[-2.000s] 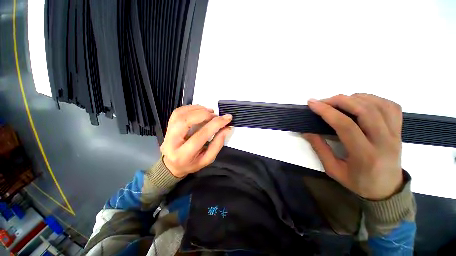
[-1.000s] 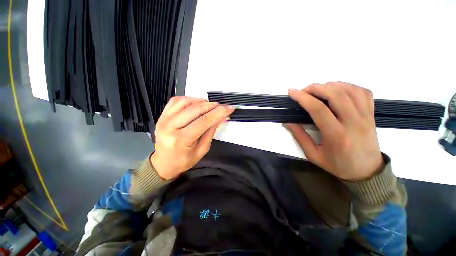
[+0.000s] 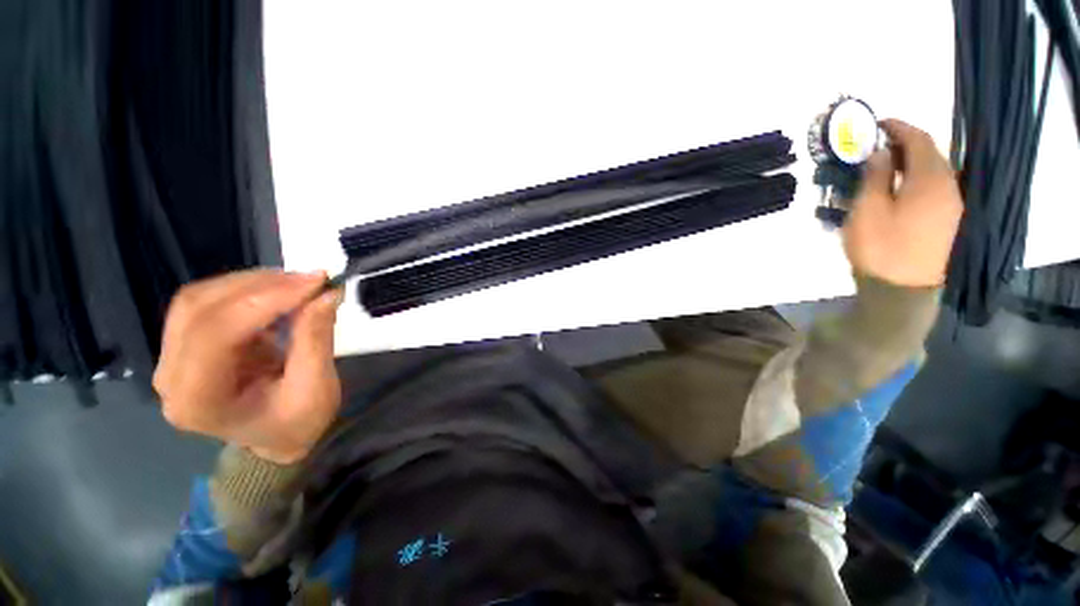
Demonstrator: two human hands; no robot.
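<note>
Two bundles of black strips lie slantwise side by side on the white table top, a far bundle (image 3: 699, 159) and a near bundle (image 3: 569, 246). My left hand (image 3: 255, 355) pinches the left end of a single black strip (image 3: 474, 227), which runs along the near side of the far bundle. My right hand (image 3: 906, 207) is at the dial gauge (image 3: 850, 133), with its fingers on the right side of the round white dial with a yellow centre. The gauge's dark frame shows below the dial, partly hidden by the hand.
A wide pile of black strips (image 3: 130, 178) hangs over the near table edge at the left. Another strip pile (image 3: 992, 154) overhangs at the right. The white table's near edge (image 3: 474, 336) runs just before my dark apron. A dark metal-framed object stands at lower right.
The view has turned rightward. My right hand has let go of the strips and moved right to the gauge. The strips now lie in two separate bundles, and my left hand has one strip's end.
</note>
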